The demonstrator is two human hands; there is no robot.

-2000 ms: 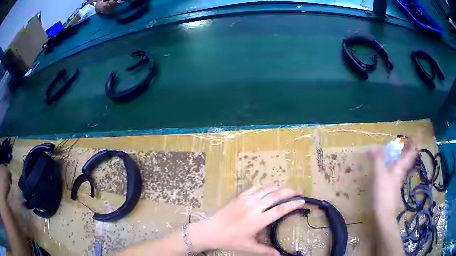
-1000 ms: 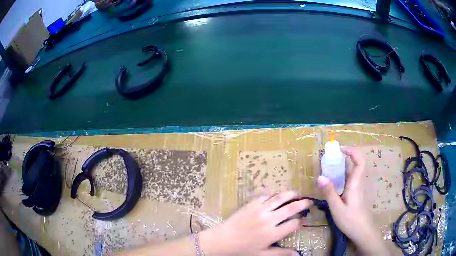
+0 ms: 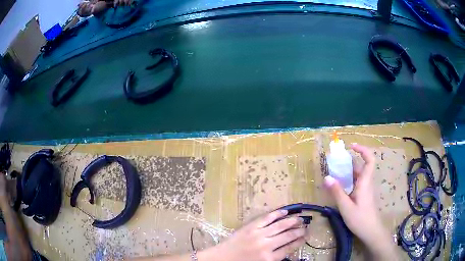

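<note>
A black padded headband (image 3: 342, 232) lies on the cardboard mat at the bottom, right of centre, its lower part cut off by the frame edge. My left hand (image 3: 267, 235) grips its left side, fingers over the inner strip. A thin dark wire shows inside the arc. My right hand (image 3: 359, 199) holds a white glue bottle (image 3: 340, 167) upright just above the headband, its orange tip (image 3: 335, 136) pointing up and away from the band.
Loose curled strips (image 3: 424, 196) lie tangled at right. Another headband (image 3: 133, 191) and stacked headbands (image 3: 40, 187) lie at left, near another person's arm (image 3: 13, 229). The green conveyor (image 3: 265, 71) beyond the mat (image 3: 222, 178) carries several bands. Another person's hands (image 3: 97, 7) show at top left.
My right hand has brought the glue bottle from the strip pile leftward to the headband. My left hand stays on the band, its fingers shifted slightly. The bands on the conveyor have moved right.
</note>
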